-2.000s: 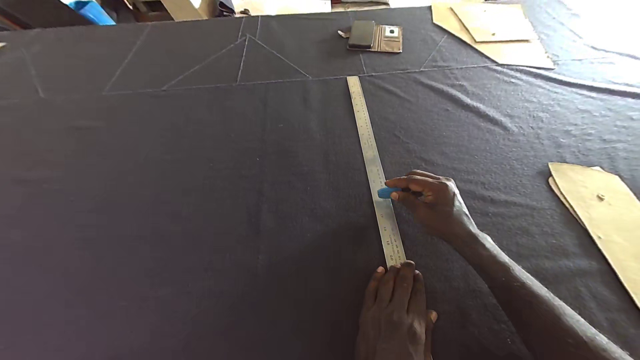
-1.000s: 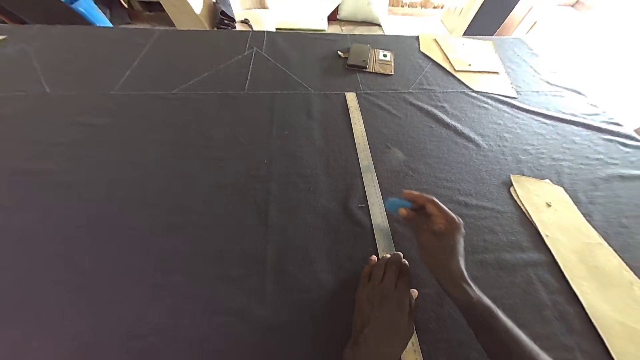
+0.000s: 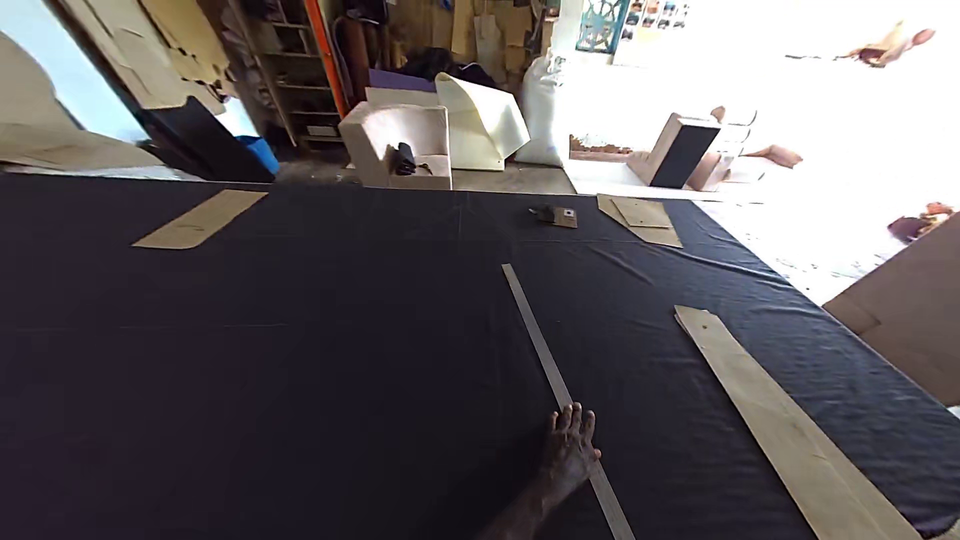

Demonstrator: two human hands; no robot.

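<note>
Dark fabric with faint chalk lines covers the table. A long metal ruler lies on it, slanting from the middle down to the bottom edge. My left hand rests flat over the ruler, fingers pointing away and slightly apart, pressing on it rather than gripping it. My right hand is out of view, and so is the blue piece it held. A long paper pattern piece lies to the right of the ruler.
Near the far edge lie a brown wallet and stacked paper patterns. Another paper pattern lies at the far left. Beyond the table stand a box-like frame and a white sack. A brown panel stands beside the right edge.
My right hand, which held a blue piece beside the ruler, has left the view. The ruler's far end now lies short of the chalk line it met earlier. The view has tilted up and widened.
</note>
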